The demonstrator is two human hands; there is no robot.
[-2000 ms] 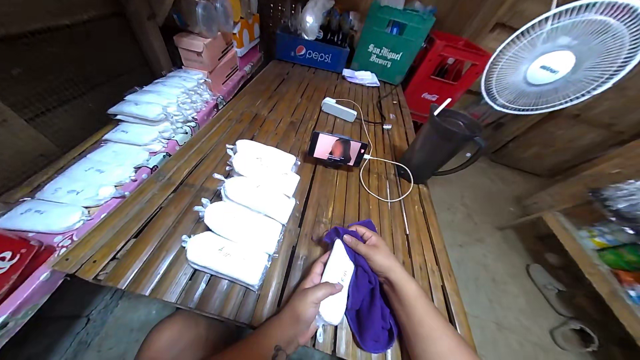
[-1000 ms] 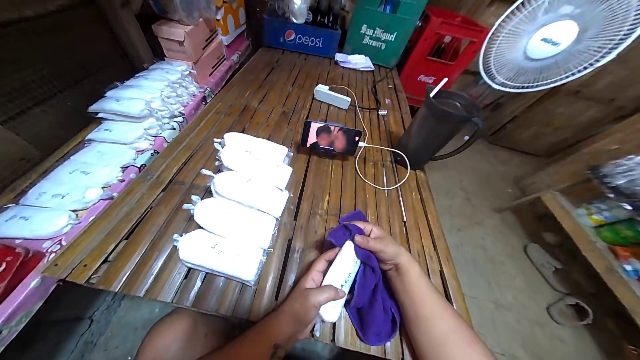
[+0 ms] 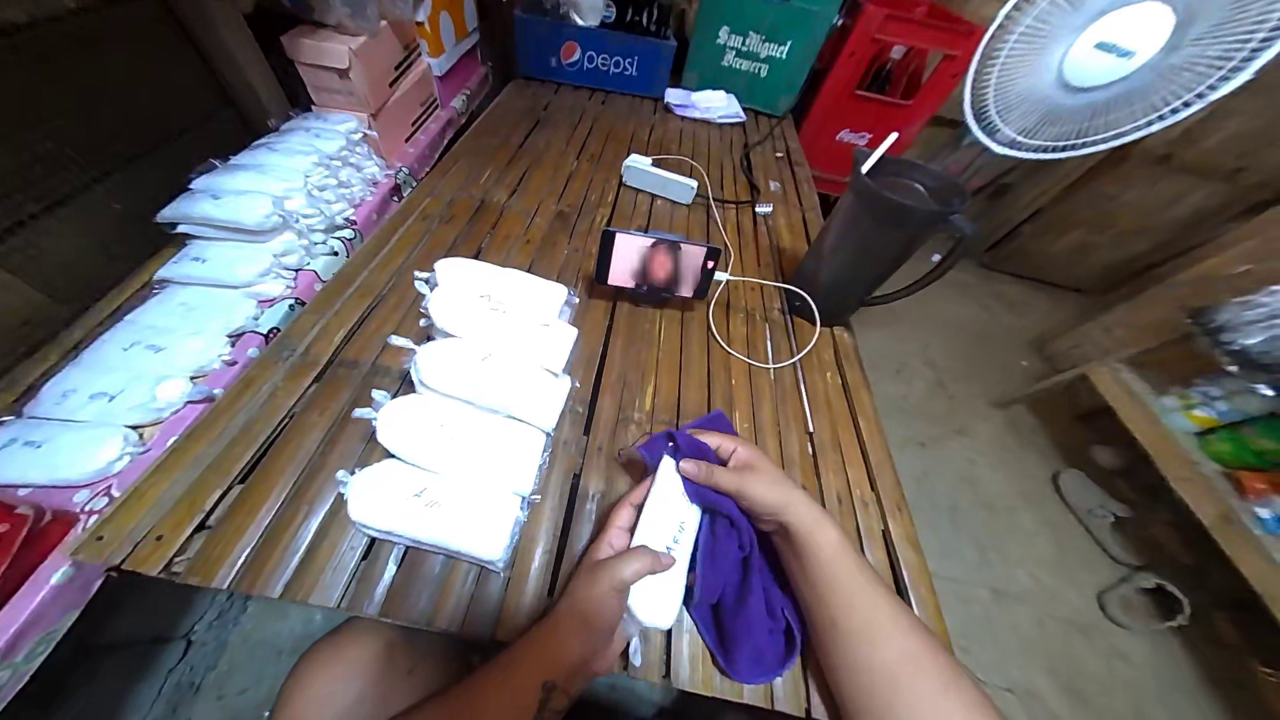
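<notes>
My left hand (image 3: 622, 565) grips a white-filled, tied plastic bag (image 3: 664, 540) with writing on it, thumb across its face. At the bag's upper end, my right hand (image 3: 740, 470) pinches a purple cloth (image 3: 745, 600), which hangs down along the bag's right side. Several similar white bags (image 3: 450, 440) lie in a column on the bamboo-slat table (image 3: 520, 170), left of my hands, their knotted ends pointing left. Beyond my hands a smartphone (image 3: 658, 265) stands on its side with a white cable (image 3: 765, 362) plugged in.
More white bags (image 3: 240, 200) line a pink patterned surface at left. A dark pitcher (image 3: 870, 240) stands at the table's right edge, below an electric fan (image 3: 1115, 50). A white power strip (image 3: 658, 180) lies behind the phone. Blue (image 3: 590, 62), green (image 3: 760, 50) and red (image 3: 880, 90) bottle crates are at the back.
The purple cloth has shifted slightly at the bag's upper end, with my right hand still on it. My left hand keeps its hold on the bag. The phone's screen picture has changed.
</notes>
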